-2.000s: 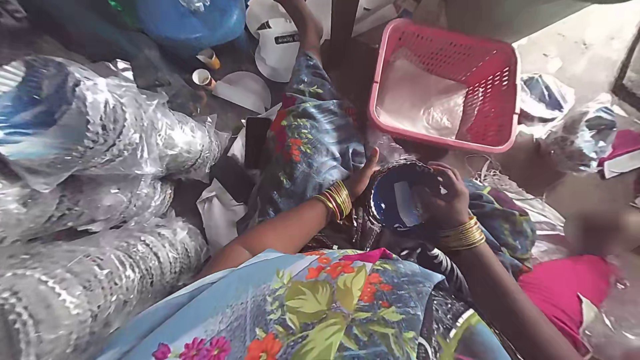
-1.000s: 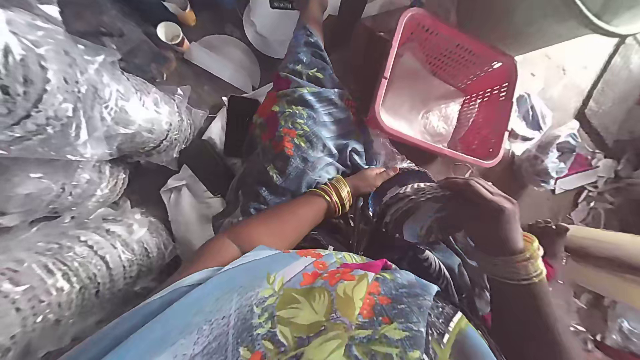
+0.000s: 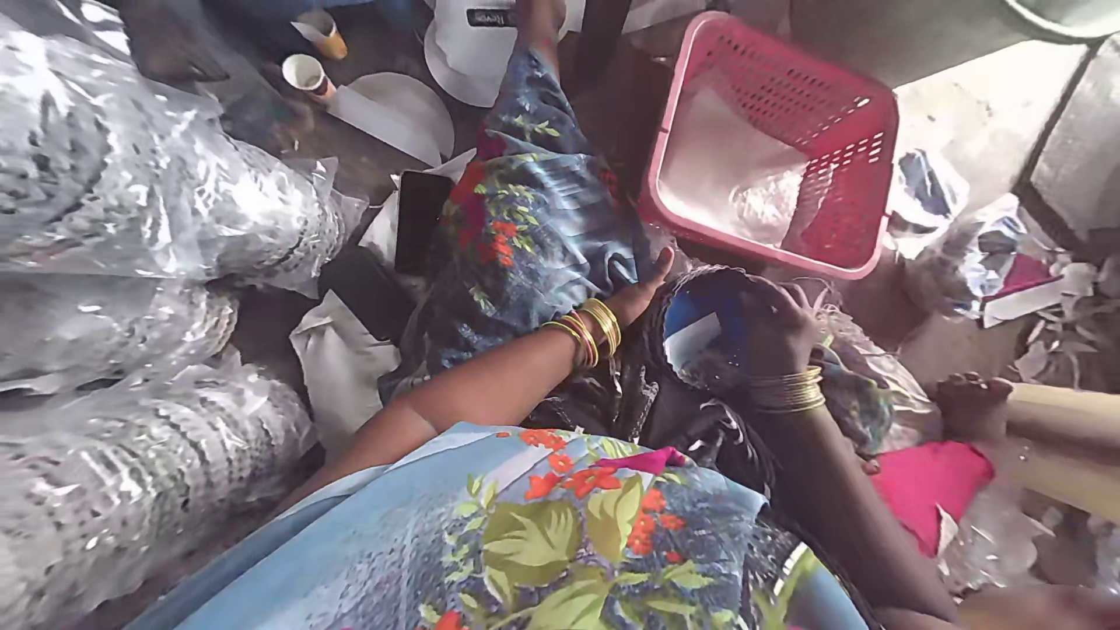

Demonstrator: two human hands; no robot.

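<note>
Between my two hands is a round item with a ridged rim and a blue inside [image 3: 691, 337], tilted toward me. My right hand [image 3: 779, 324] grips its right edge, fingers curled over the rim. My left hand [image 3: 646, 284] lies at its upper left side, thumb raised; whether its fingers grip the edge is hidden. Gold-coloured bangles circle both wrists. Dark glossy plastic [image 3: 595, 402] lies below the round item, over my lap.
A pink plastic basket [image 3: 661, 166] with clear plastic inside stands just beyond my hands. Plastic-wrapped stacks with ridged edges [image 3: 157, 464] fill the left side. A dark phone-like slab [image 3: 422, 223], paper cups [image 3: 306, 74] and a pink cloth [image 3: 932, 490] lie around. A person's foot [image 3: 971, 402] is at right.
The round item shows its blue inside toward me again, after being turned nearly edge-on one second ago. My right hand has moved back up and left along with it.
</note>
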